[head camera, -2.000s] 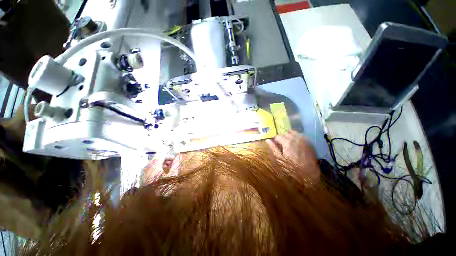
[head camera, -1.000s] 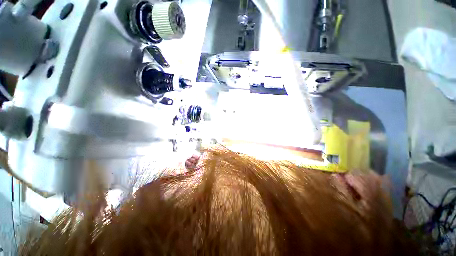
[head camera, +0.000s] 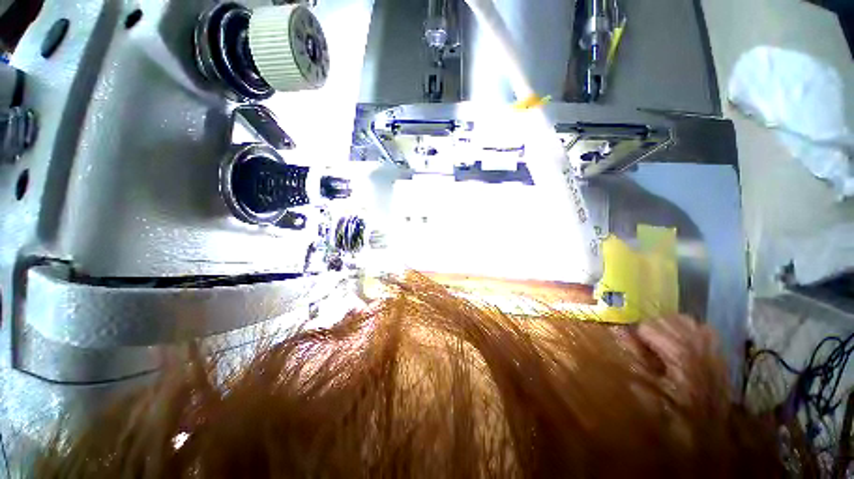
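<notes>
A strip of the tan-brown panel (head camera: 562, 289) shows along the front edge of the glared-out template (head camera: 487, 220). Yellow tape (head camera: 640, 276) lies at the template's right end. My right hand (head camera: 682, 348) is just below the tape, partly covered by brown hair; its fingertips are near the tape, and its grip is hidden. My left hand (head camera: 328, 344) is low at the left, below the needle area, mostly behind hair; whether it holds anything cannot be seen. The machine head (head camera: 140, 168) fills the left side.
Tension dials (head camera: 290, 47) stick out from the head. The lamp tube (head camera: 534, 103) with a yellow tie crosses above the clamp frame (head camera: 613, 145). A crumpled white cloth (head camera: 796, 108) lies at the upper right. Dark cords (head camera: 824, 379) lie at the lower right.
The view has moved much closer to the machine since two seconds ago; the control panel and snips have left the picture. My left fingertip, seen a second ago, is now more covered by hair.
</notes>
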